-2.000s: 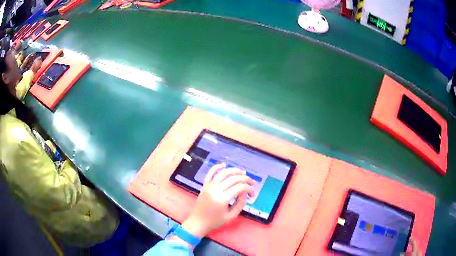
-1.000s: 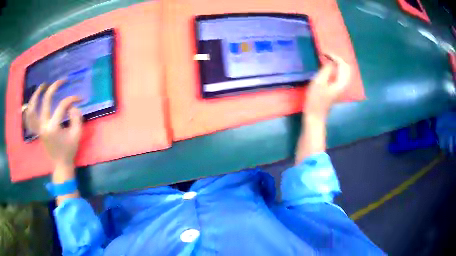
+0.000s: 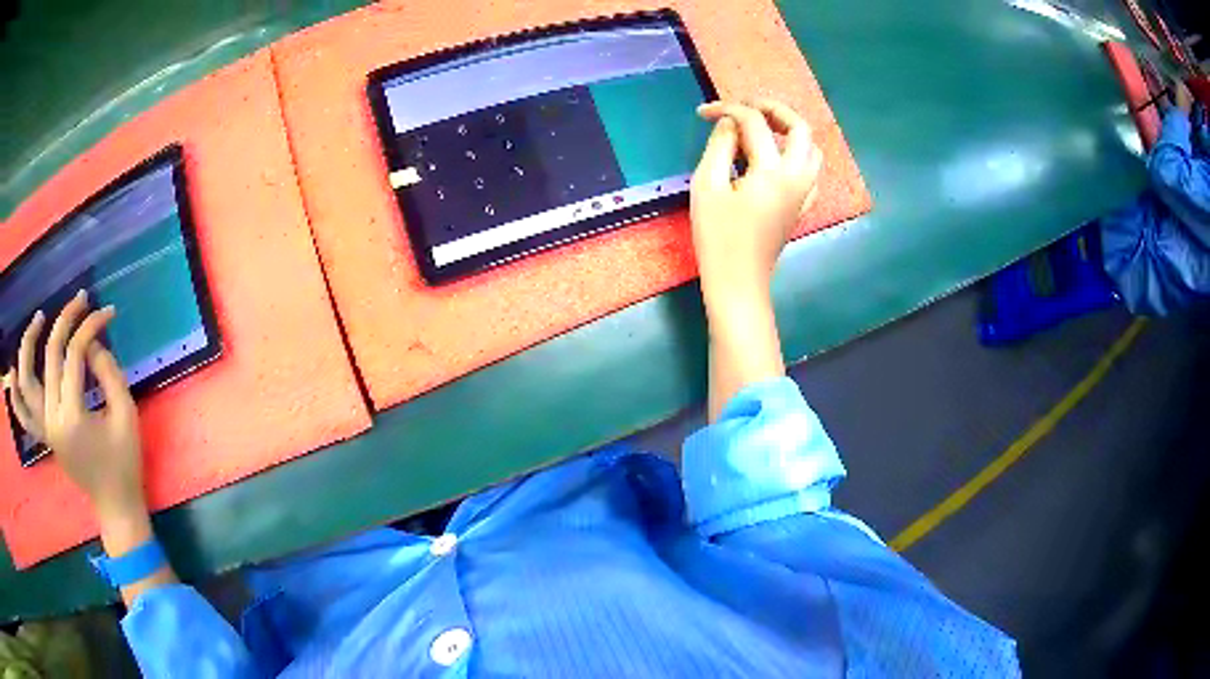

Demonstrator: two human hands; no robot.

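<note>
The right tablet (image 3: 544,139) lies on an orange foam tray (image 3: 465,332), its screen lit with a dark keypad area beside a teal block and a pale bar below. A small label (image 3: 403,177) sits on its left edge. My right hand (image 3: 754,186) is over its right edge, fingers curled, holding nothing. The left tablet (image 3: 153,292) lies on another foam tray (image 3: 266,411), also lit, teal at right. My left hand (image 3: 82,411) is over its lower left part with fingers spread, covering some of the screen. A blue wrist strap (image 3: 133,564) is on my left wrist.
Both trays lie on the green bench (image 3: 955,133), its front edge just before my body. At the far right are another person's blue sleeve (image 3: 1168,166), an orange tray (image 3: 1131,86) and a blue stool (image 3: 1042,285). A yellow line (image 3: 1022,444) crosses the floor.
The view has swung down and right since the first frame. The right tablet's pop-up with blue and yellow pictures is gone, and a dark keypad area shows. My right hand is at the tablet's right edge.
</note>
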